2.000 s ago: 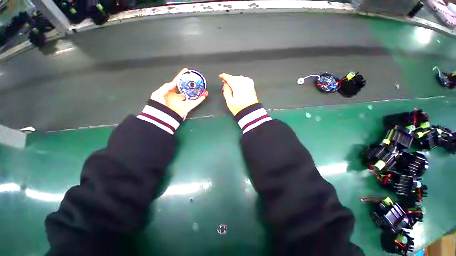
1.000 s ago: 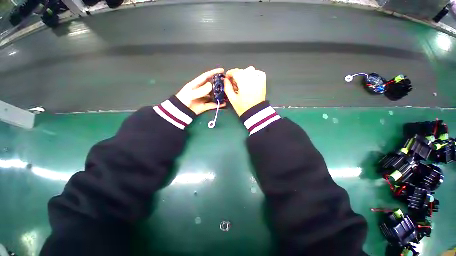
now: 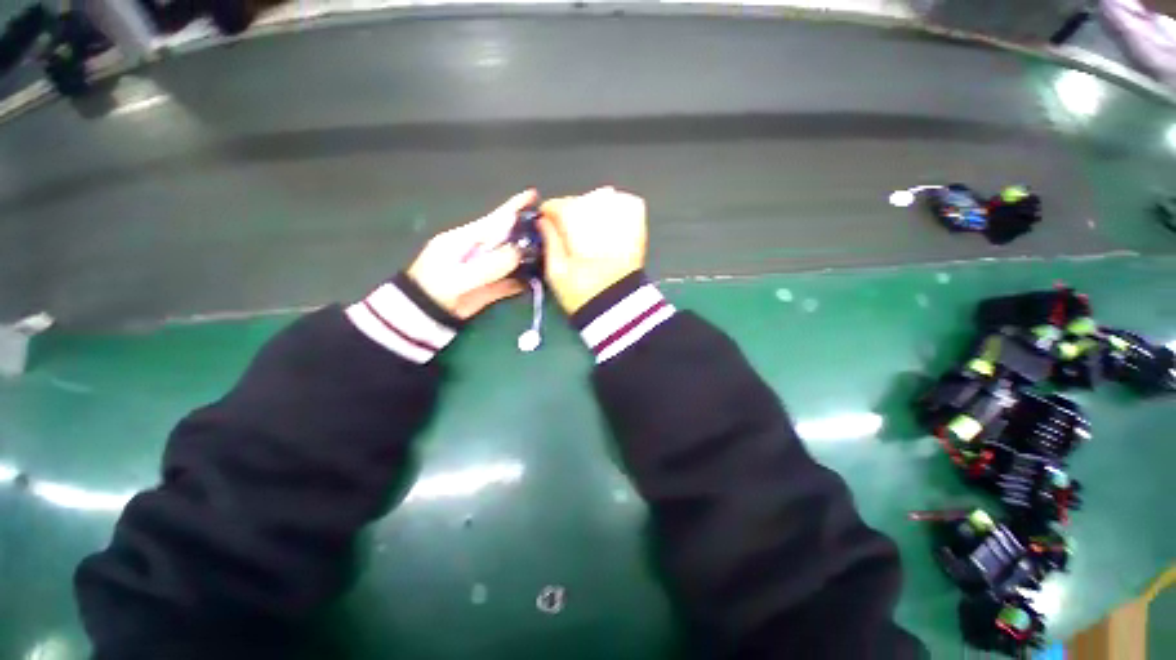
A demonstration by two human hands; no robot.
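The round wired unit is held edge-on between my two hands, above the belt near the bench edge. Its pale lead hangs down towards the bench and ends in a small white ring. My left hand grips it from the left. My right hand is closed against its right side, with the fingertips hidden. Most of the unit is covered by my fingers and slightly blurred.
A joined unit with a pale lead lies on the conveyor belt at right. A pile of black assemblies lies on the bench at right. A small metal ring lies near me. A carton is at bottom right.
The unit was face-up in my left hand, with my right hand apart. Now it is turned edge-on and both hands hold it, with the lead hanging down.
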